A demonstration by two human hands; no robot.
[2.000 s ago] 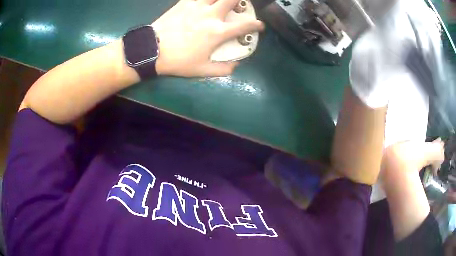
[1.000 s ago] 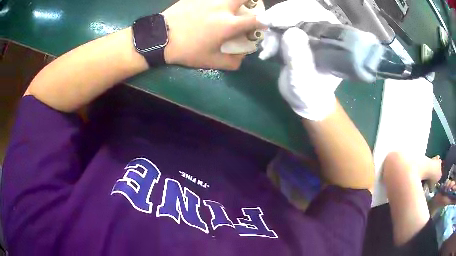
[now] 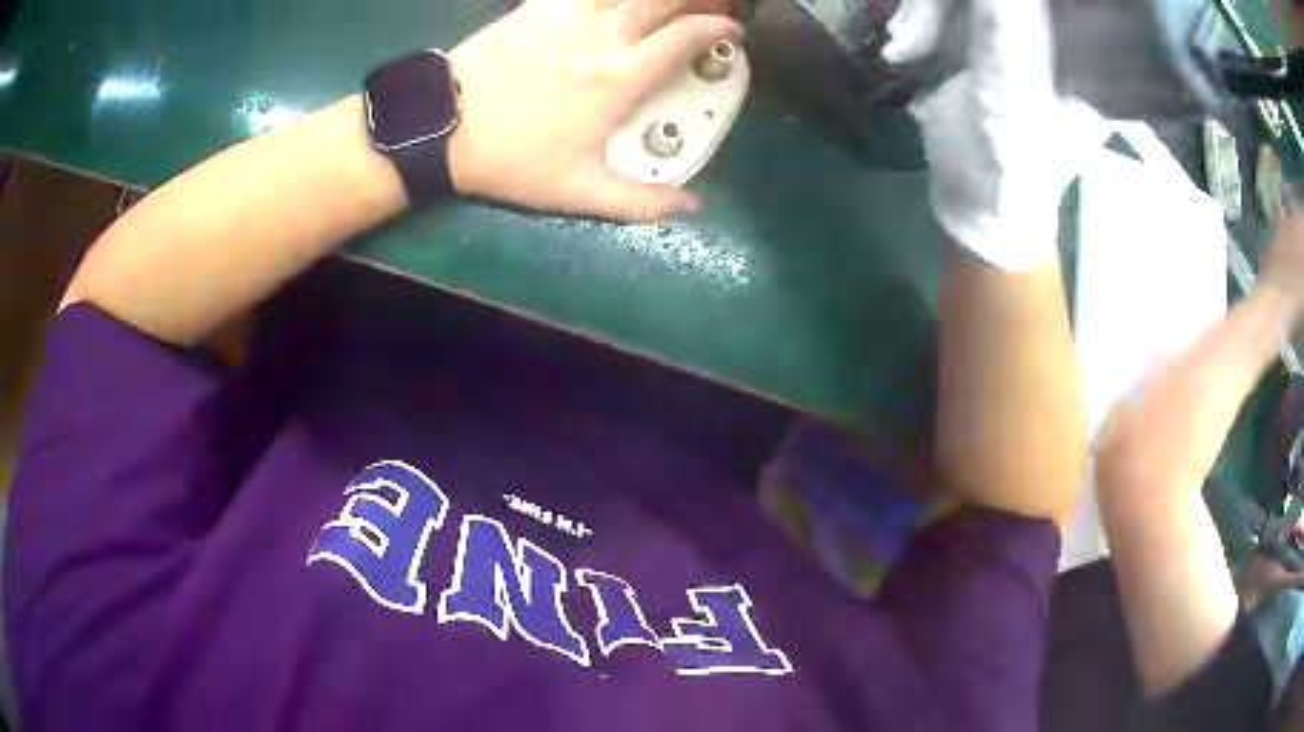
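An off-white rounded plastic housing (image 3: 697,126) lies on the dark green bench, with two brass-grey round posts standing on its face. My bare left hand (image 3: 565,107) rests on the housing's left side, thumb and fingers spread around it. My right hand (image 3: 1001,136), in a white glove, is away to the right of the housing at the top of the picture. It holds the dark electric screwdriver (image 3: 1130,57), which lies across the hand with its cord end to the right. The screwdriver's tip is hidden or blurred.
Dark and silver-grey feeder machinery (image 3: 865,43) stands beyond the housing, partly covered by my right hand. A long white sheet (image 3: 1144,286) lies at the right. Another person's bare arm (image 3: 1180,429) reaches across it. The bench's near edge (image 3: 572,343) runs before my sweatshirt.
My right hand and the screwdriver came in to the housing, then moved back right and up, clear of it. The housing has turned under my left hand. The other person's arm reaches further up.
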